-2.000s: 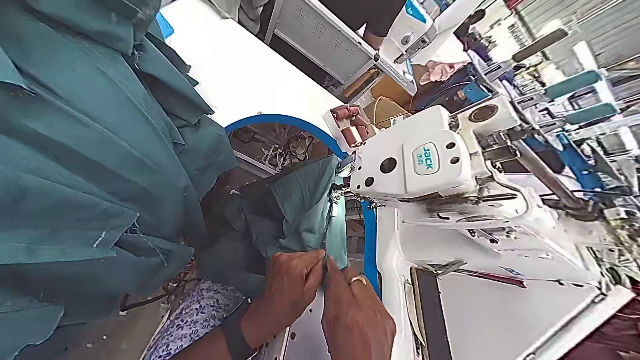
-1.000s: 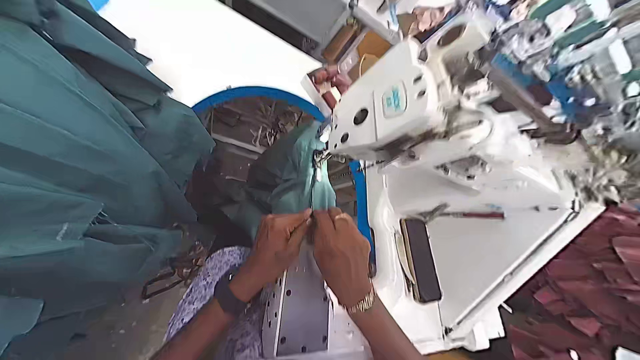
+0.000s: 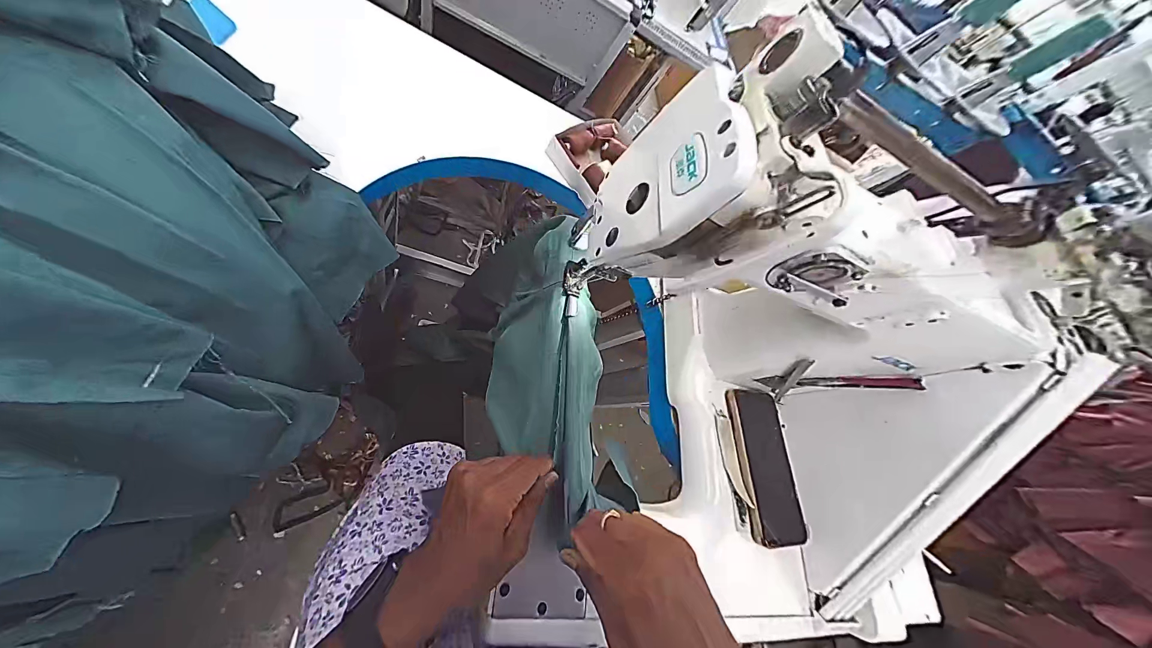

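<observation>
A strip of green fabric (image 3: 544, 369) runs from under the presser foot (image 3: 573, 281) of a white Jack sewing machine (image 3: 693, 171) down to my hands. My left hand (image 3: 490, 513) pinches the fabric's left side between thumb and fingers. On the right side, my right hand (image 3: 634, 562), with a ring on one finger, grips the lower end of the same fabric. A seam or fold runs lengthwise between the two hands. Below the machine's narrow arm, the fabric's far part hangs into shadow.
A large pile of green fabric (image 3: 153, 270) hangs at the left. A smartphone (image 3: 768, 468) lies on the machine bed right of my hands, near tweezers or a similar tool (image 3: 846, 382). A blue-edged table cutout (image 3: 477, 168) curves around the machine. Dark red fabric (image 3: 1071, 531) lies lower right.
The fabric now stretches longer between the presser foot and my hands, which are farther from the foot than before. The view has shifted, and the smartphone shows more fully than two seconds ago.
</observation>
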